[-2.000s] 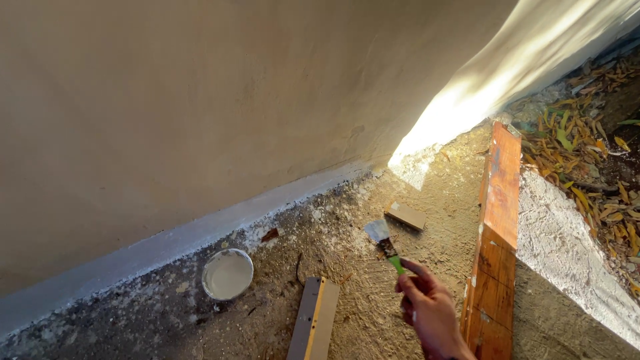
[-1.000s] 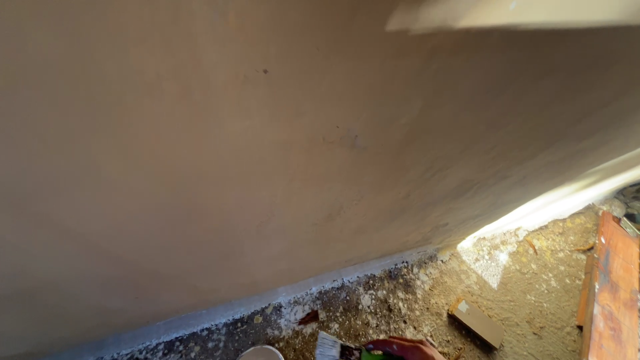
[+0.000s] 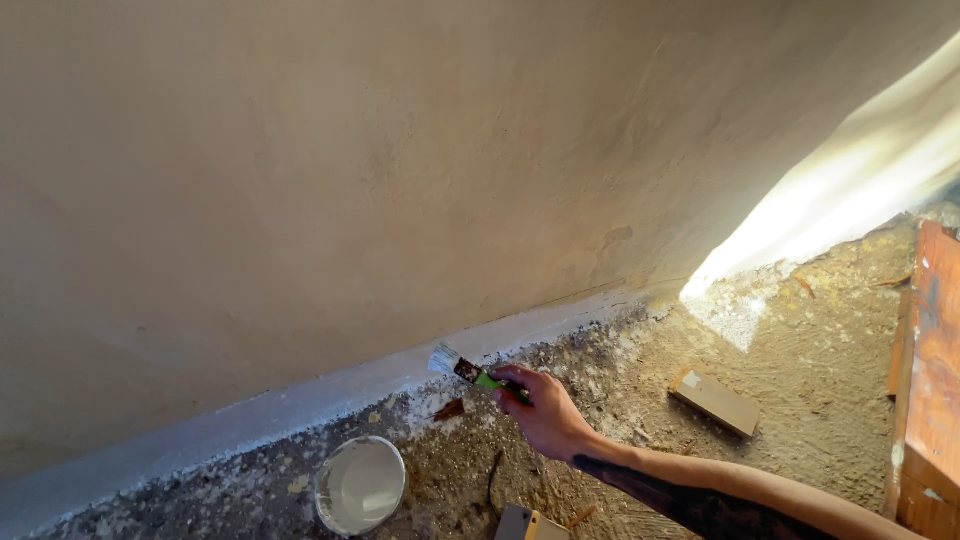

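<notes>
My right hand (image 3: 541,411) is closed around the green handle of a paintbrush (image 3: 466,369). The brush's white-coated bristles are at the pale painted strip (image 3: 360,382) along the foot of the beige wall (image 3: 300,195); whether they touch it I cannot tell. Below and left of the brush, a round tub of whitish paint (image 3: 361,486) stands on the rough ground. My left hand is out of view.
A short wood block (image 3: 716,403) lies right of my hand. Another board piece (image 3: 531,523) shows at the bottom edge. A long orange-brown wooden beam (image 3: 934,360) lies at the right. A dark reddish chip (image 3: 449,409) rests near the brush.
My right hand has carried the brush from over the ground near the wood block to the painted strip at the wall's foot. The view has shifted.
</notes>
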